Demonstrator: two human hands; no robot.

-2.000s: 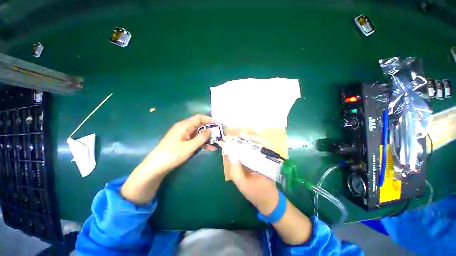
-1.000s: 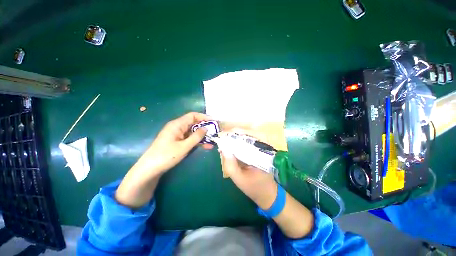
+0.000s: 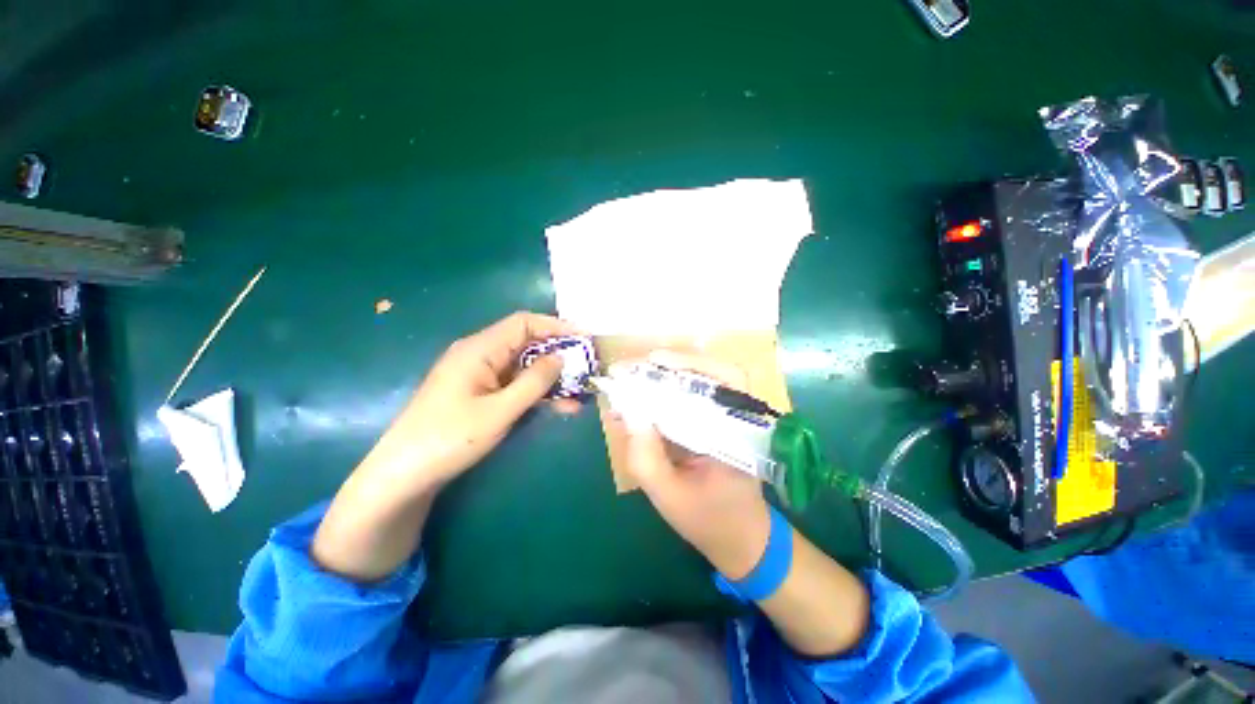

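Note:
My left hand (image 3: 475,392) holds a small device housing (image 3: 575,363) with a dark and silvery rim between thumb and fingers. My right hand (image 3: 688,481) grips a fat white glue syringe (image 3: 716,429) with dark marks. The syringe slants down to the right, its tip at the right edge of the housing; whether it touches is too small to tell. A green adapter (image 3: 798,461) caps its rear end. A clear air hose (image 3: 915,520) runs from the cap towards the black dispenser. My fingers cover part of the housing and the syringe.
White paper (image 3: 674,261) lies over tan cardboard (image 3: 625,447). The black dispenser (image 3: 1012,289) with a shiny bag (image 3: 1131,310) stands right. A thin stick (image 3: 218,330), folded wipe (image 3: 211,447), black tray (image 3: 62,481) and metal rail (image 3: 83,248) are left. Several housings (image 3: 222,113) lie further back.
The view has shifted, so most bench items sit further left or higher in the picture. The housing looks slightly turned in my left hand. Both hands keep their grips, with the syringe tip still at the housing.

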